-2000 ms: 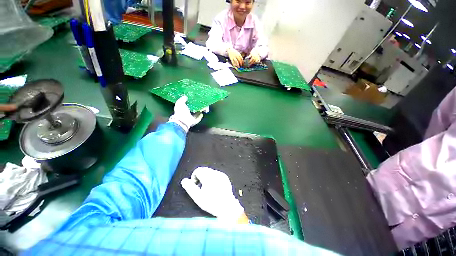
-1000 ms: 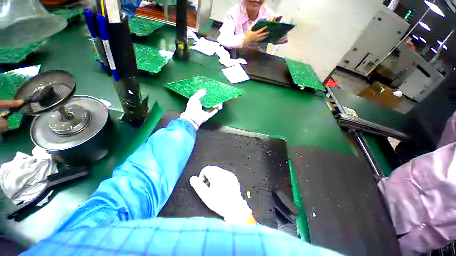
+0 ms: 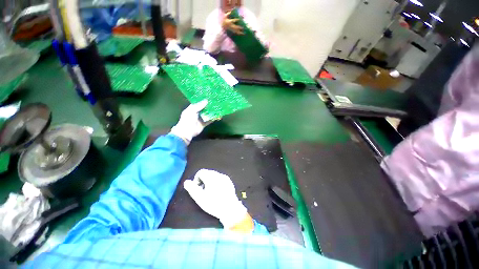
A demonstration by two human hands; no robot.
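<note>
My left hand point(image 3: 191, 122), in a white glove, reaches forward and grips the near corner of a green printed circuit board point(image 3: 207, 90). The board is tilted up above the green bench, with its silvery-dotted face showing. My right hand point(image 3: 214, 195), in a white glove, is loosely curled over the black foam pad point(image 3: 236, 157), with a small gap between thumb and finger. I see nothing held in it, though the inside of its palm is hidden. A small black block point(image 3: 281, 201) lies at the pad's right edge.
Left are a metal dispenser point(image 3: 55, 157), white cloth point(image 3: 21, 210), black-handled brush point(image 3: 47, 218) and a post with blue pens point(image 3: 79, 73). A black mat point(image 3: 346, 194) lies right. A person opposite holds a board point(image 3: 247, 37); a pink sleeve point(image 3: 436, 163) is at right, near rails point(image 3: 367, 139).
The board in my left hand has tilted up, showing more of its face. My right hand stays curled over the pad. The person opposite has raised and turned their board. The view has shifted.
</note>
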